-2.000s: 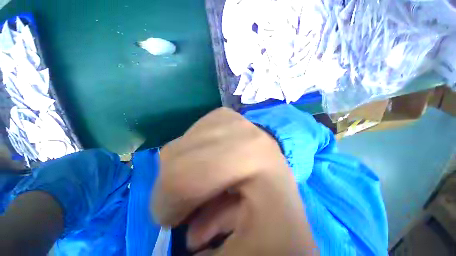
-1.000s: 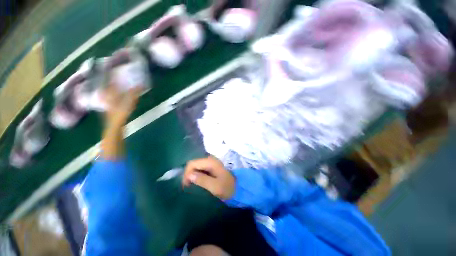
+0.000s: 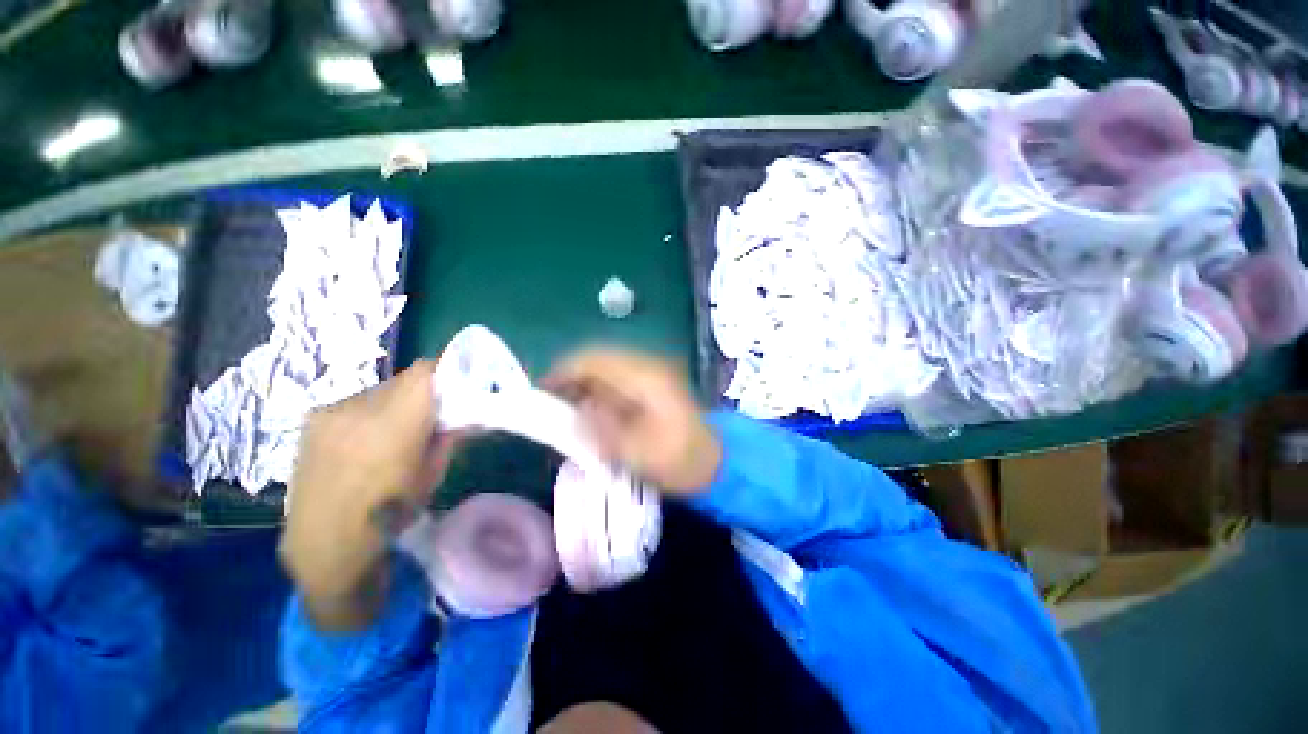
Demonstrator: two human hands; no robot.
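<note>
White cat-ear headphones with pink pads [image 3: 495, 552] are held over my lap at the bench edge. My left hand [image 3: 352, 480] grips the headband's left side, beside an upright ear [image 3: 482, 366] with a small dark spot. My right hand [image 3: 631, 416] is at the headband's right side, its fingers slightly blurred and covering part of the band and the other ear. The pink-and-white ear cups hang below the band. A small white glue bottle [image 3: 615, 298] is on the green bench beyond my hands.
Trays of white ear covers stand left [image 3: 215, 344] and right [image 3: 700, 273]. A clear plastic bag [image 3: 990, 316] and piled headphones [image 3: 1133, 187] are at right. More headphones [image 3: 732, 17] sit beyond the pale strip. Another person's blue sleeve [image 3: 79, 602] shows at lower left.
My left hand has come back from the row of headphones beyond the strip, and a headset is now held over my lap. My right hand has moved onto its band.
</note>
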